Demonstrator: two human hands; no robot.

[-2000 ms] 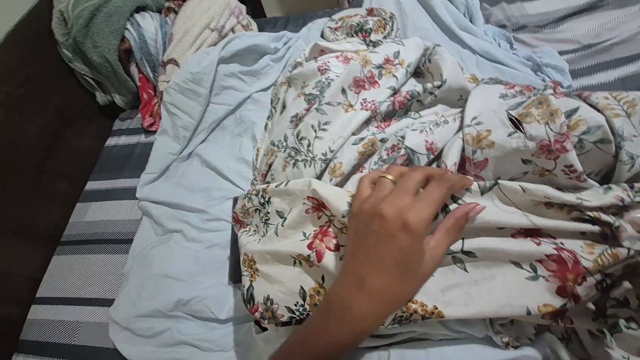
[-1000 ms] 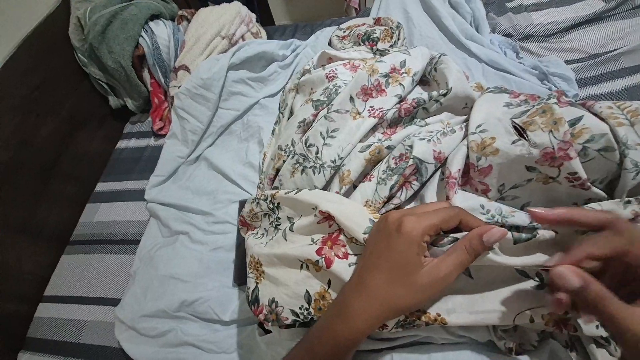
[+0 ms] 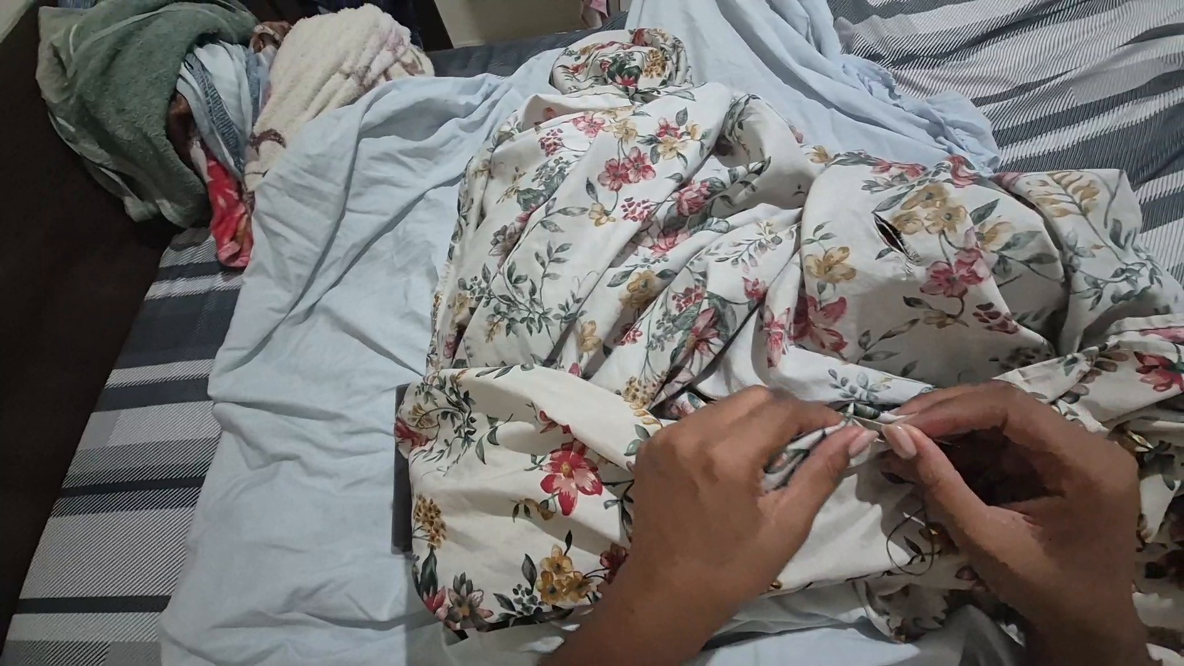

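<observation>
A white floral fabric (image 3: 573, 277) with red, yellow and green print lies in folds across the middle and right. My left hand (image 3: 731, 499) pinches a fold of it between thumb and index finger. Close beside it, fingertips almost meeting, my right hand (image 3: 1008, 490) grips what looks like a thin sewing needle (image 3: 865, 422) at the fold. A dark thread (image 3: 911, 546) loops below the right fingertips. A small dark-edged slit (image 3: 894, 237) shows in the cloth above the hands.
Beneath the floral fabric spreads a light blue cloth (image 3: 305, 370), over a grey striped bedsheet (image 3: 120, 499). A green towel (image 3: 139, 102) and a cream towel (image 3: 333, 74) are heaped at the upper left. Something dark and flat (image 3: 401, 472) sticks out under the fabric's left edge.
My right hand, out of view two seconds ago, has come in from the right and now meets my left fingertips. My left hand has gone from resting open on the cloth to pinching a fold.
</observation>
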